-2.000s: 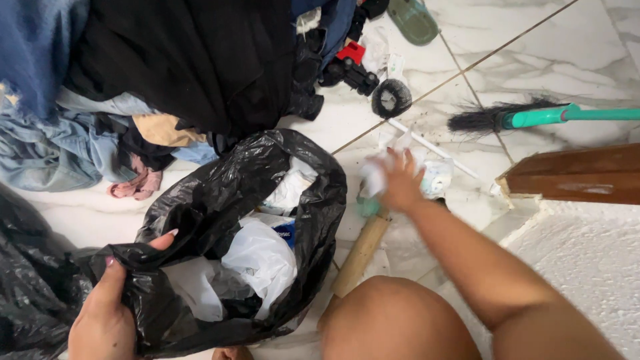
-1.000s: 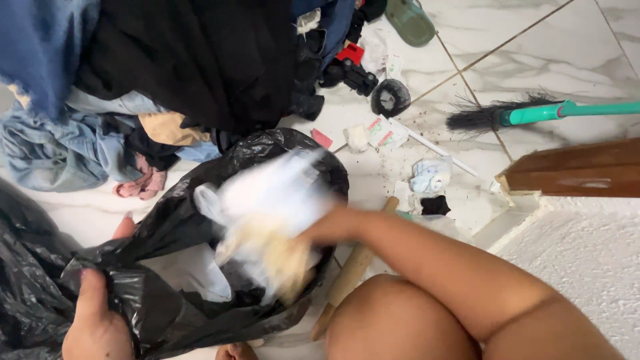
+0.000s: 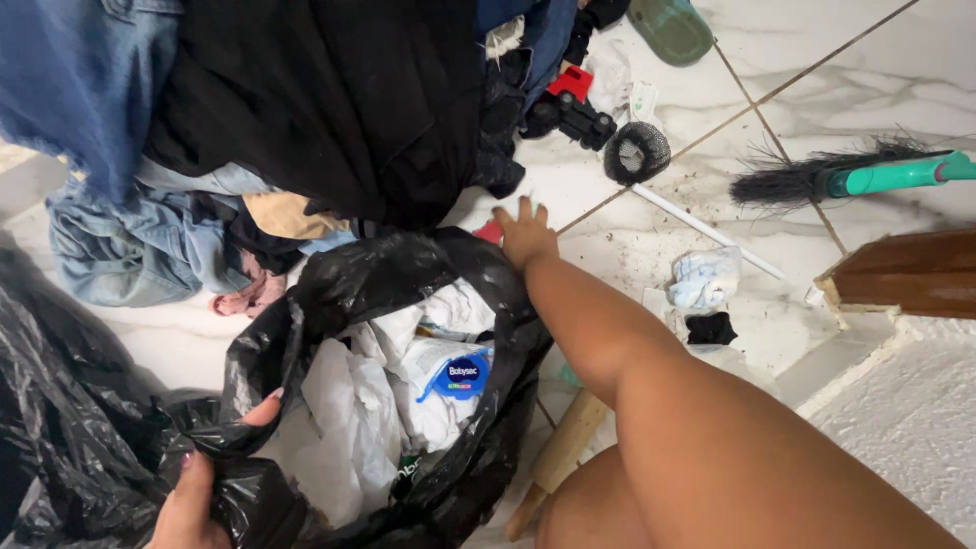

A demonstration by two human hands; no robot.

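Observation:
A black plastic bag (image 3: pixel 412 267) lies with its mouth open, holding white plastic bags (image 3: pixel 351 419), crumpled white items and a wipes pack with a blue lid (image 3: pixel 462 374). My left hand (image 3: pixel 202 488) grips the bag's rim at the lower left, thumb and finger on the folded plastic. Beyond the bag's far right edge, my right hand (image 3: pixel 526 229) reaches down to the floor with fingers spread, touching or just over a small red piece (image 3: pixel 489 231). Whether it grips that piece cannot be told. A crumpled white and blue item (image 3: pixel 706 277) and a black scrap (image 3: pixel 711 328) lie right of my forearm.
Heaped clothes (image 3: pixel 320 99) fill the upper left. Near them are a black toy car (image 3: pixel 583 122), a black mesh cup (image 3: pixel 637 152) and a green clog (image 3: pixel 672 30). A white stick (image 3: pixel 705 230), scattered dirt, a green-handled broom (image 3: pixel 892 174) and a wooden piece (image 3: pixel 568 442) are on the tiles.
My right hand has moved from the floor litter to over the bag with white and yellowish items, then away to the floor beyond its rim. Those items have left my hand. My left hand still holds the bag.

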